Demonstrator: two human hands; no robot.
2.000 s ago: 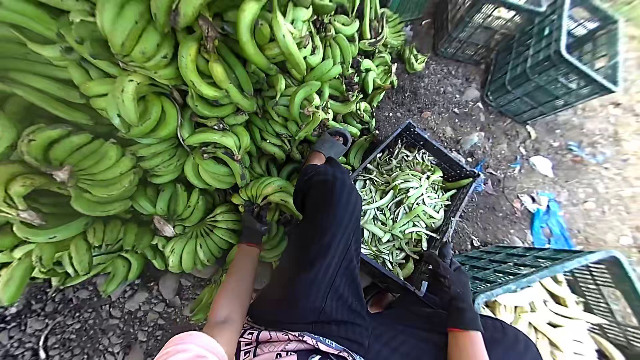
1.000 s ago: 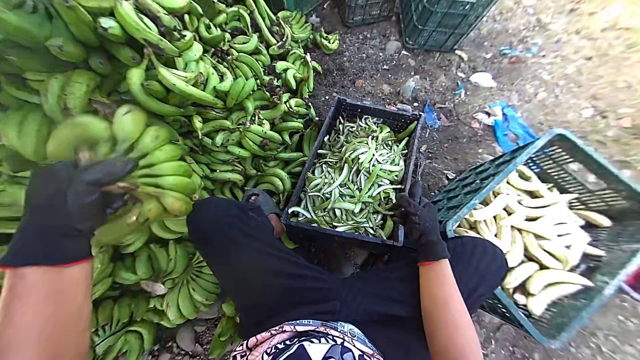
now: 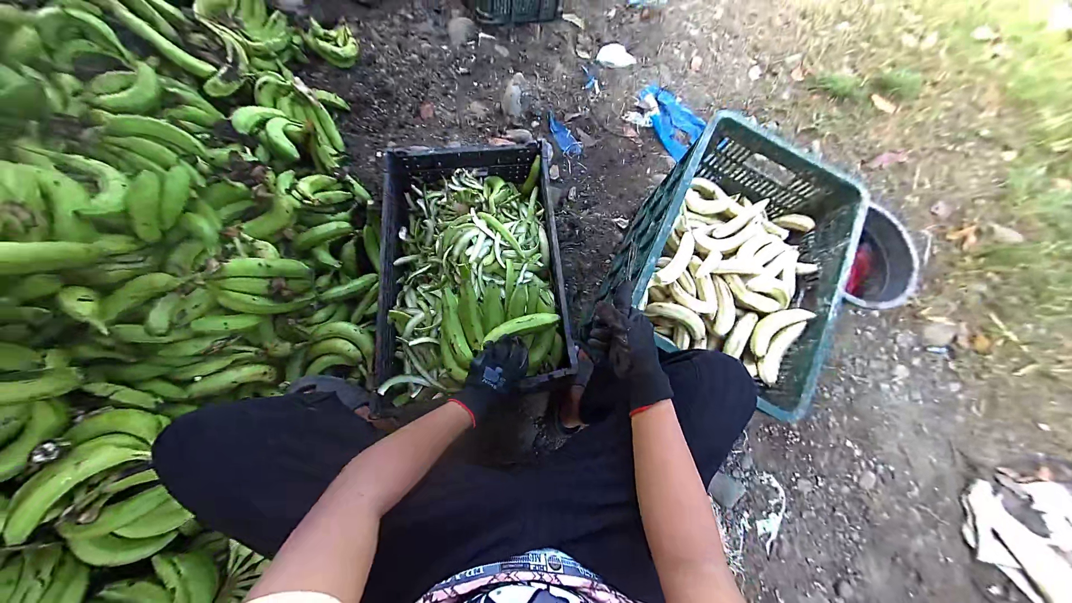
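Observation:
My left hand (image 3: 496,368), in a dark glove, grips a bunch of green bananas or plantains (image 3: 494,322) at its near end, over the front of a black plastic crate (image 3: 387,251). Green peels (image 3: 477,239) fill that crate. My right hand (image 3: 626,343), also gloved, is curled between the black crate and a green plastic crate (image 3: 825,335); whether it holds a small tool cannot be told. Peeled pale fruit (image 3: 737,268) lies in the green crate, which tilts beside my right knee.
A large heap of green bunches (image 3: 167,310) covers the ground at left. Behind the green crate stands a round tub (image 3: 892,260) with something red in it. Blue plastic scraps (image 3: 670,117) lie on the dirt, and another crate (image 3: 517,8) shows at the top edge.
My left hand has moved from the heap to the black crate with a green bunch. My right hand has left the black crate's side and is nearer the green crate. The view has turned right.

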